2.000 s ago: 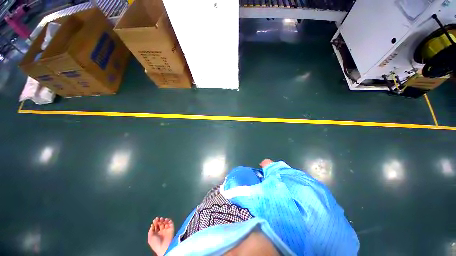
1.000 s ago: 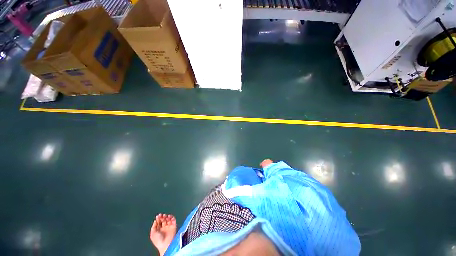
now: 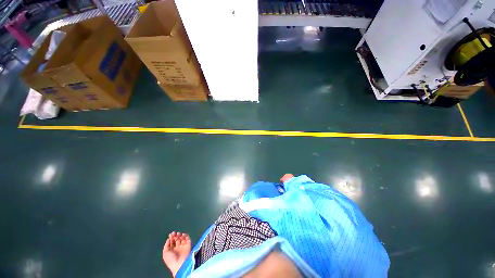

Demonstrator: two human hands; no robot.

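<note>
My left hand (image 3: 177, 251) is bare, at the lower left beside my blue smock, with fingers loosely bent and nothing in it. My right hand (image 3: 287, 177) shows only as a small bit of skin at the smock's sleeve; the rest is hidden, so its grip cannot be told. No hand touches any item in view. Ahead, beyond the yellow floor line (image 3: 239, 132), stand a wide open brown carton with blue print (image 3: 89, 70) and a narrower, taller open carton (image 3: 173, 68).
A white pillar or panel (image 3: 230, 59) stands beside the narrow carton. A roller conveyor (image 3: 312, 20) runs along the back. A white machine (image 3: 399, 49) with a yellow reel (image 3: 471, 50) is at the right. A whitish bag (image 3: 40, 106) lies by the wide carton.
The cartons, panel and yellow line sit slightly lower in the picture than a second ago, a small view shift. My hands keep nearly the same place and pose.
</note>
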